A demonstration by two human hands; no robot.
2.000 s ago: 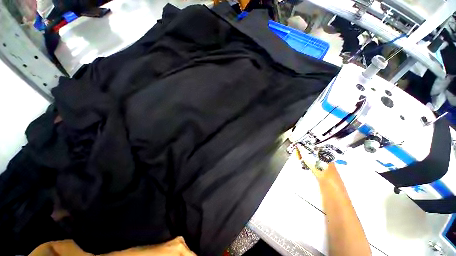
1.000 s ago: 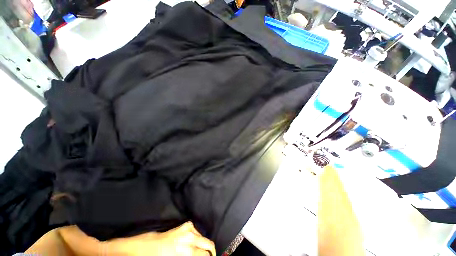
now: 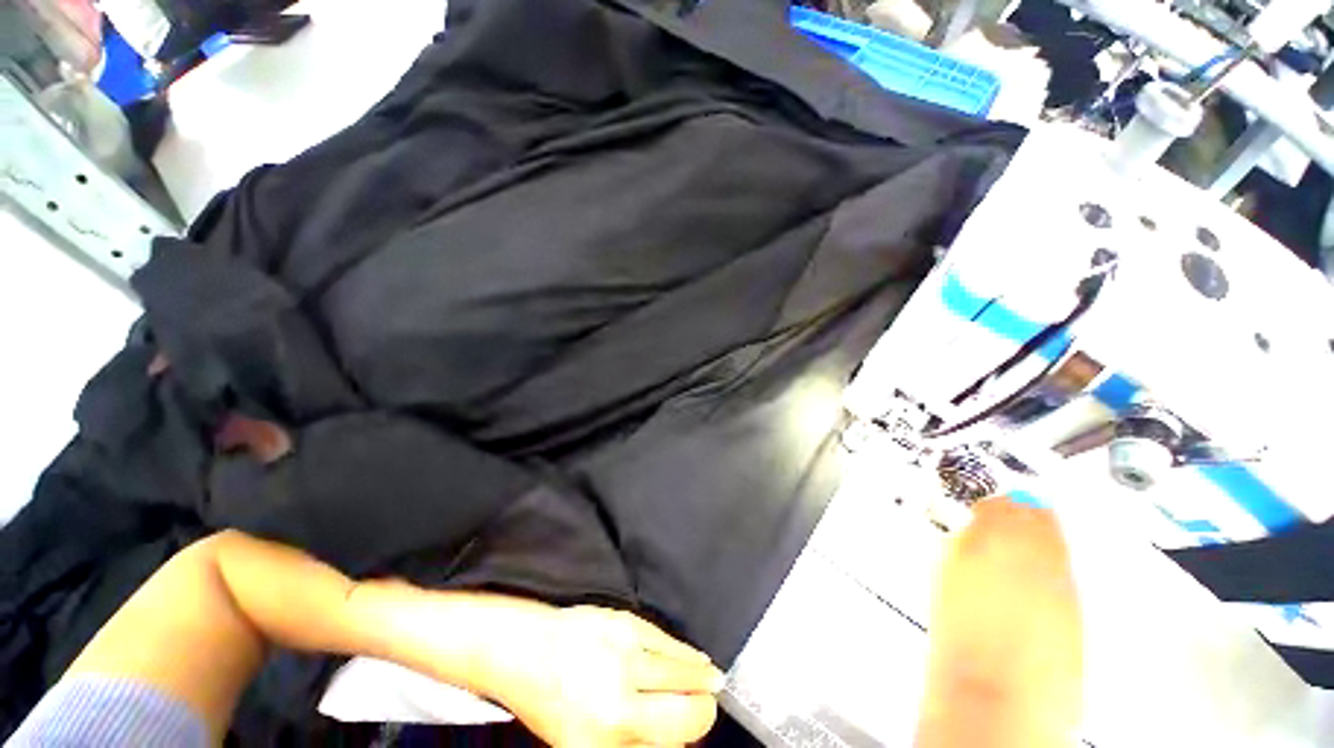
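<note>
A large black garment [image 3: 585,278] spreads over the table, its right edge running to the needle area of the white and blue sewing machine [image 3: 1141,336]. A lamp lights the cloth beside the presser foot [image 3: 892,427]. My left hand [image 3: 629,680] is at the garment's near edge, fingers curled on the cloth. My right hand [image 3: 1010,548] is blurred in front of the machine, just right of the presser foot. Its fingers cannot be made out. A small brown-red patch [image 3: 253,439] shows on the folds at left.
The white table [image 3: 841,643] has a ruler-like front edge. A blue tray [image 3: 922,66] is behind the garment. A perforated metal post [image 3: 81,190] stands at left, with a dark flat object [image 3: 271,29] on a white surface behind. Pale cloth [image 3: 410,694] shows under my left forearm.
My left hand has moved right along the garment's near edge, with more forearm in view. Folds have shifted and the brown-red patch is uncovered. My right hand stays by the machine, now more blurred.
</note>
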